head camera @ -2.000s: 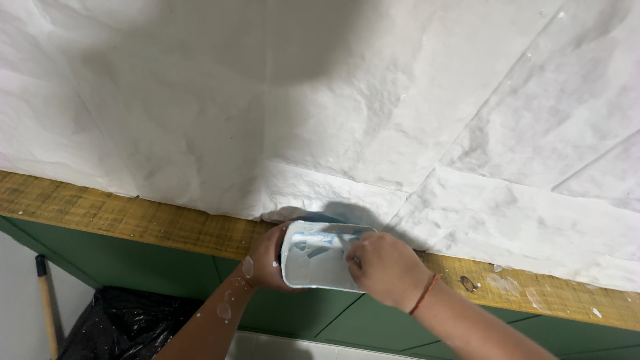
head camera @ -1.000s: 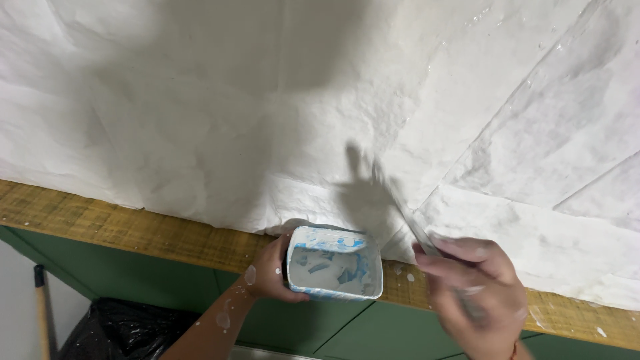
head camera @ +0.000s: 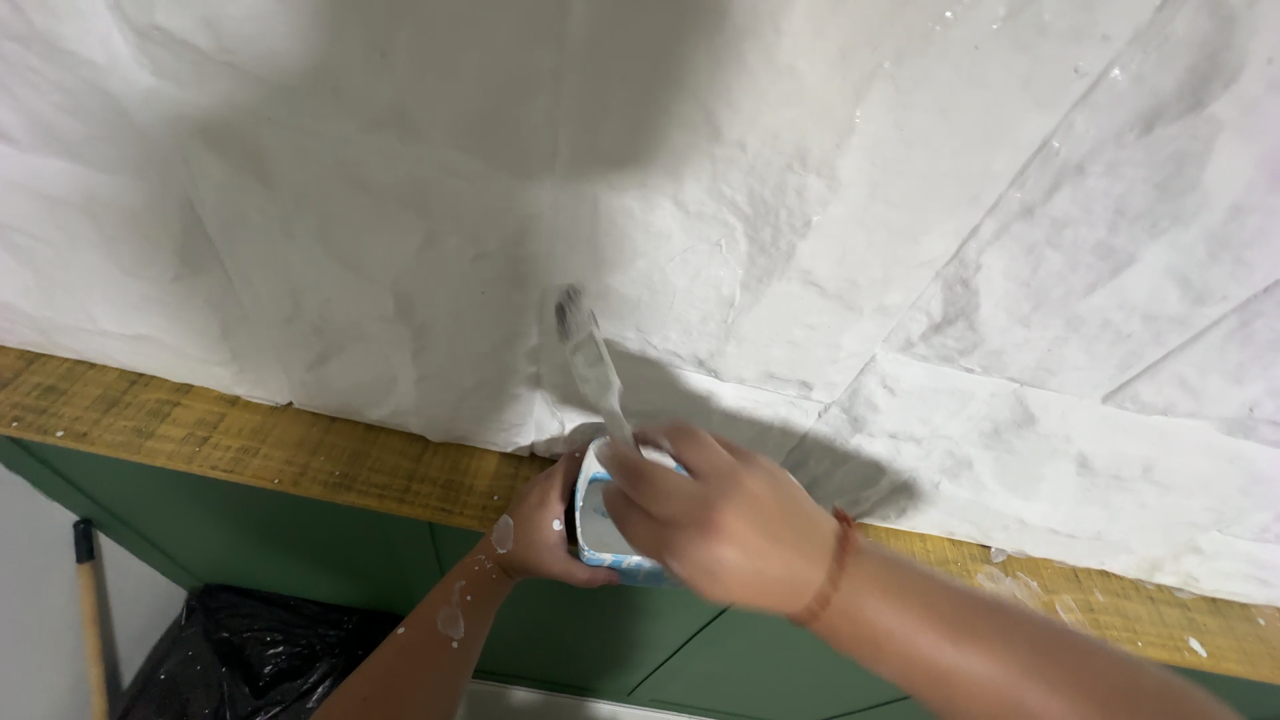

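Observation:
My left hand [head camera: 548,530] grips the left side of a small white plastic tub [head camera: 600,553] with blue smears, held at the front edge of the wooden ledge. The tub's opening is mostly hidden behind my right hand [head camera: 710,515], which holds a paintbrush [head camera: 597,375] by its handle. The brush's dark bristles point up and lie on or close to the white papered surface [head camera: 400,250]; contact cannot be told. This surface is wrinkled, with visible seams and damp-looking patches. White splashes mark my left wrist and forearm.
A wooden ledge [head camera: 200,420] runs along the lower edge of the white surface, with white drips at its right. Green panels [head camera: 300,530] lie below it. At the lower left are a black plastic bag [head camera: 250,650] and a wooden pole [head camera: 92,630] with a dark end.
My right hand was at the tub, then out to its right with the brush raised; now it is in front of the tub, with the bristles farther left. My left hand has kept hold of the tub.

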